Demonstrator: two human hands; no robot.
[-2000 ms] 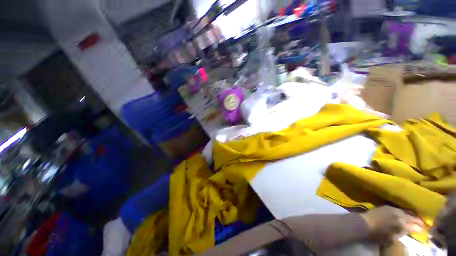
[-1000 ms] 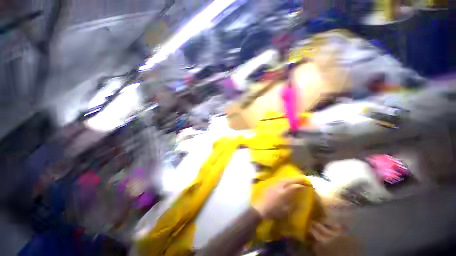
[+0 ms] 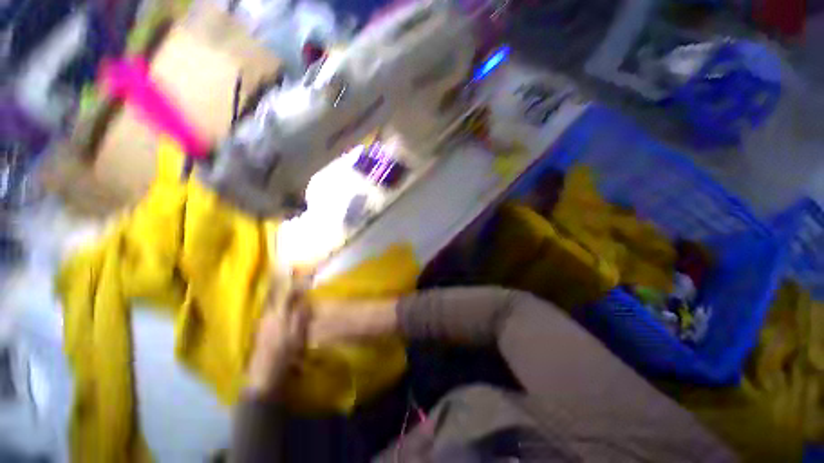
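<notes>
The mustard-yellow garment piece [image 3: 212,271] lies over the left part of the white table and under both hands, with part of it hanging toward the lap. My left hand [image 3: 276,339] and my right hand [image 3: 348,321] are close together on the cloth near the table's front edge. Both are blurred, and the fingers overlap, so the exact grip is hidden. The pale sewing machine head [image 3: 361,95] stands just beyond the hands, with a bright pink upright piece [image 3: 158,104] at its left end. The needle area is blurred.
A blue lattice basket [image 3: 723,348] with yellow cloth and scraps stands at the right. More yellow cloth [image 3: 784,371] lies beyond it. A cardboard box [image 3: 212,68] is behind the machine. The white table [image 3: 181,402] shows at the lower left.
The view has swung to the right, bringing the machine head and blue basket into sight. The hands, apart on the yellow cloth one second ago, are now close together.
</notes>
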